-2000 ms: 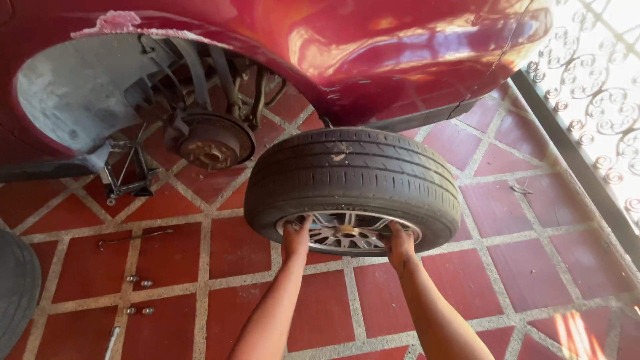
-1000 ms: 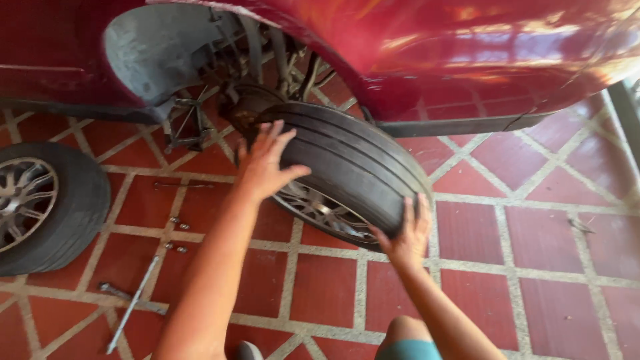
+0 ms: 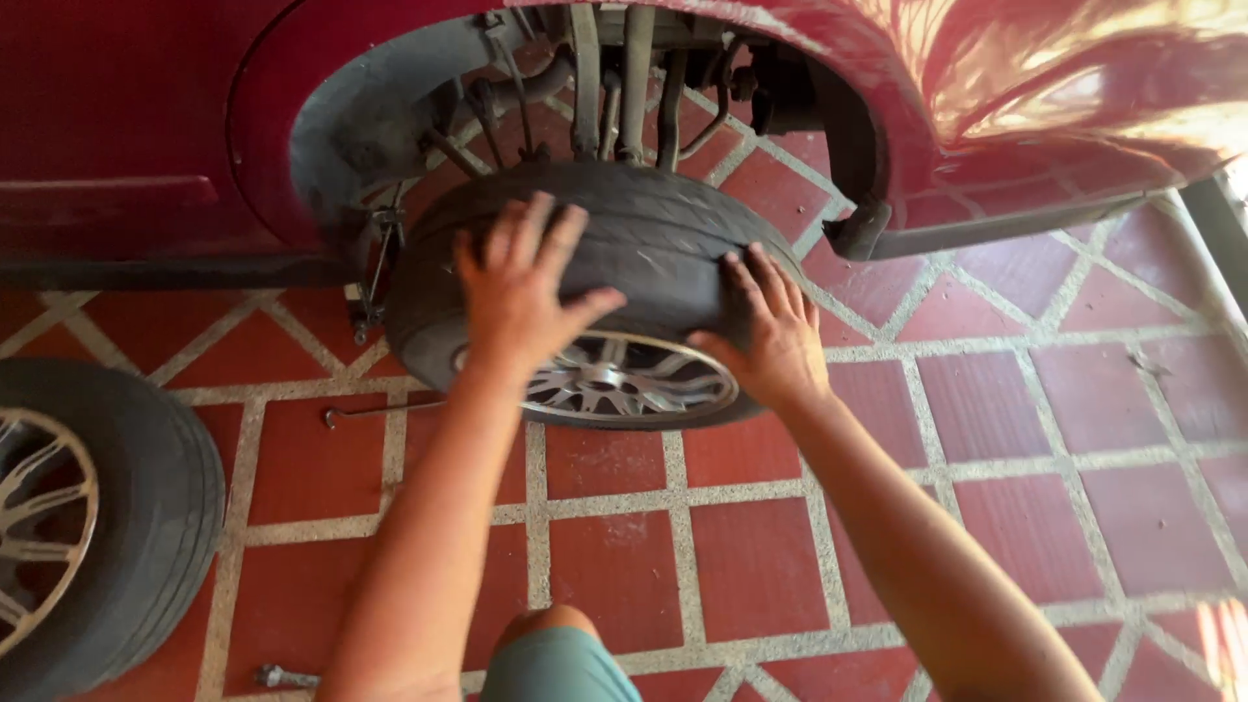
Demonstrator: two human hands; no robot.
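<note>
A car wheel with a black tyre (image 3: 643, 229) and silver alloy rim (image 3: 609, 375) stands upright at the wheel arch of a red car (image 3: 127, 136), in front of the suspension struts. My left hand (image 3: 522, 283) lies on the upper left of the tread with its fingers spread. On the right side of the tread rests my right hand (image 3: 775, 327), fingers apart, thumb toward the rim. Neither hand's fingers close around the tyre. The wheel hides the hub, so I cannot tell whether the two touch.
A second wheel (image 3: 166, 526) lies at the left edge on the red tiled floor. A scissor jack (image 3: 375, 263) stands under the car beside the arch. A thin hooked metal rod (image 3: 375, 411) and a metal tool end (image 3: 285, 676) are on the tiles.
The wheel, gripped low by both hands two seconds ago right of the exposed hub, has moved left into the arch, in front of the hub. Both hands have shifted onto the tread. The view has moved.
</note>
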